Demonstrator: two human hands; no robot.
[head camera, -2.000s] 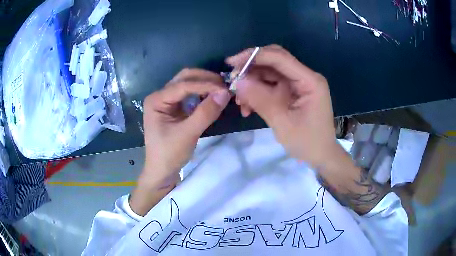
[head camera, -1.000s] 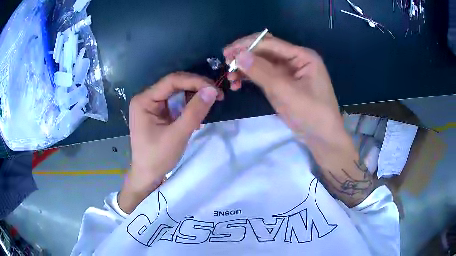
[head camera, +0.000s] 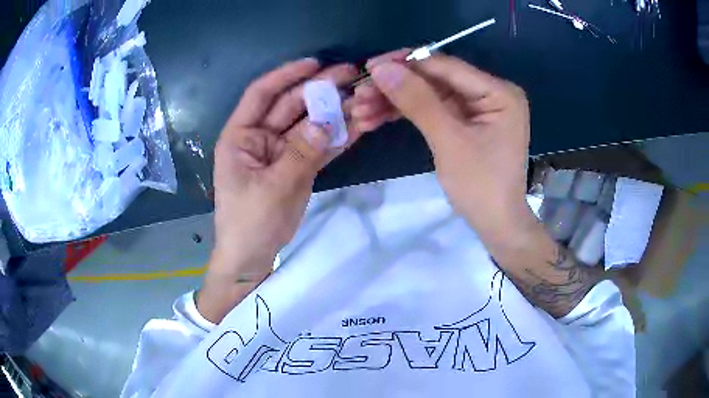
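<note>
My left hand (head camera: 272, 140) holds a translucent white plastic housing (head camera: 326, 113) between thumb and fingers, over the near part of the table. The housing is a rounded oblong with a small dark spot. My right hand (head camera: 443, 109) grips a wire lead close to its right. The lead's white connector (head camera: 420, 54) and thin white sleeve (head camera: 462, 36) stick out past my right fingertips, up and to the right. Thin dark wires (head camera: 360, 80) run from my right fingertips toward the housing. Whether they enter it is hidden by the fingers.
A clear plastic bag (head camera: 47, 148) with white housings (head camera: 113, 116) at its mouth lies at the left. Loose wire leads (head camera: 575, 22) lie at the upper right. The dark table (head camera: 233, 39) has its near edge below my hands. A box of pale items (head camera: 577, 204) stands below at right.
The housing, mostly hidden in my left palm before, now shows upright at my left fingertips. My right hand holds the lead with its sleeve pointing further right and lower in slope.
</note>
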